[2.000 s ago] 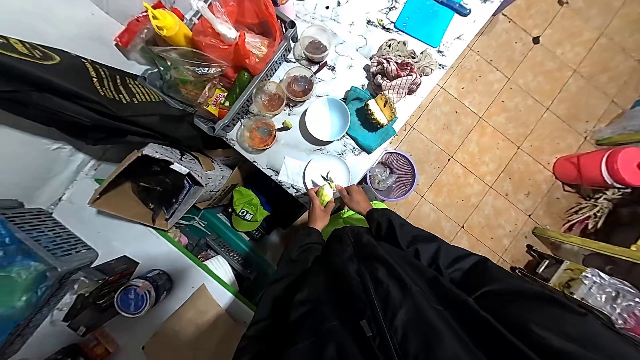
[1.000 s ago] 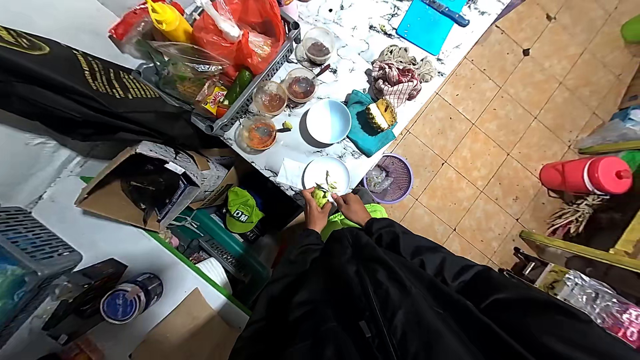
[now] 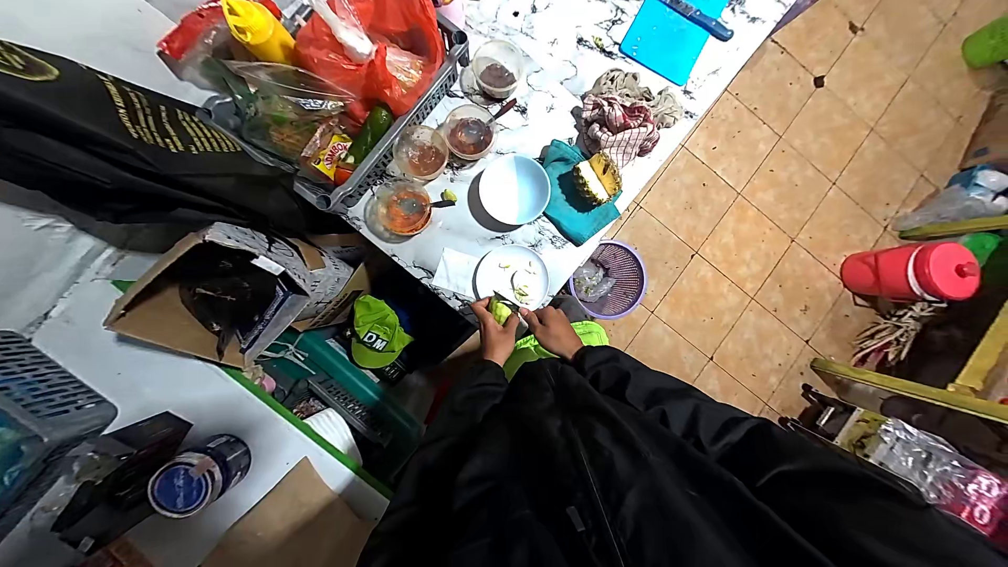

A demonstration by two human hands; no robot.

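My left hand (image 3: 496,331) holds a small pale green fruit or vegetable (image 3: 501,310) over the near edge of a white plate (image 3: 492,272). My right hand (image 3: 555,331) is just right of it, fingers curled on what looks like a small knife, its blade mostly hidden. Thin green-yellow peelings (image 3: 521,290) lie on the plate. Beyond the plate stands a white bowl (image 3: 514,189). To its right, a cut pineapple piece (image 3: 597,179) rests on a teal cloth (image 3: 563,161).
Several cups of sauce (image 3: 421,153) stand near a grey crate (image 3: 409,118) of food. A purple basket (image 3: 630,279) sits beside the table's right edge. A blue cutting board (image 3: 665,39) with a knife (image 3: 701,19) and a crumpled checked cloth (image 3: 618,126) lie farther back.
Both hands stay together at the plate's near edge, with small shifts of the fingers. More peelings show on the plate than two seconds ago.
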